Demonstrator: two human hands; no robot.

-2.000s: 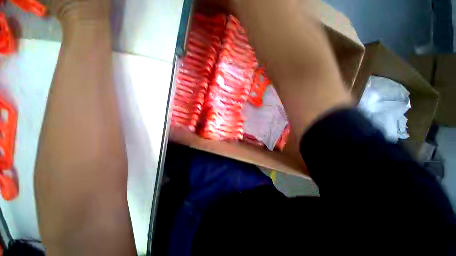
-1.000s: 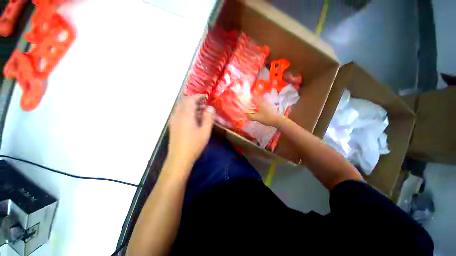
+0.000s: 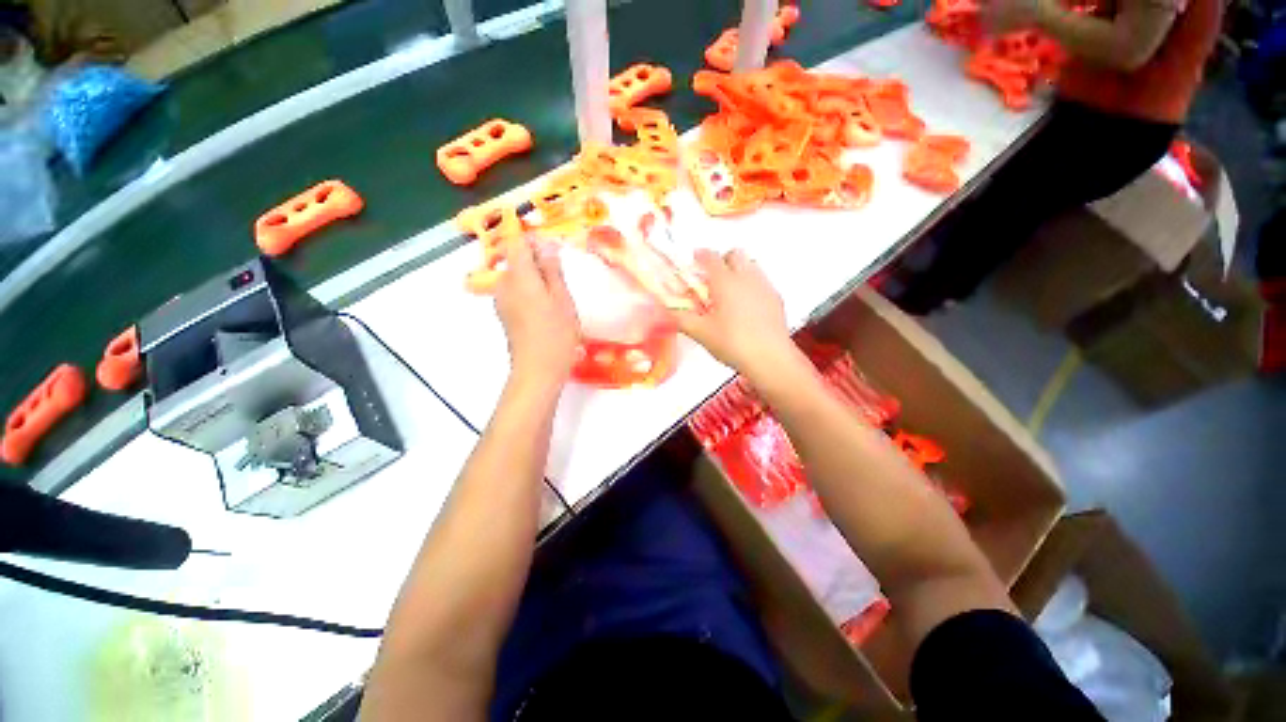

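Observation:
My left hand (image 3: 536, 313) is over the bench at the near edge of the orange housings (image 3: 571, 205); whether it grips anything cannot be told. My right hand (image 3: 736, 308) holds a blurred, shiny clear plastic bag (image 3: 652, 265) with orange showing through, between my hands. A reddish-orange housing (image 3: 623, 358) lies nearer me, seemingly under film. A larger loose heap of housings (image 3: 797, 141) lies beyond my right hand.
The green conveyor (image 3: 388, 155) carries spaced orange parts behind white uprights (image 3: 590, 71). A metal-and-black device (image 3: 268, 395) and black screwdriver (image 3: 99, 529) are left. The supply carton (image 3: 987, 423) and waste carton (image 3: 1114, 564) are right. A person (image 3: 1149, 64) stands farther along.
Both hands have moved from the supply carton up to the bench, and a shiny bag with orange in it is now between them. The view has swung toward the conveyor.

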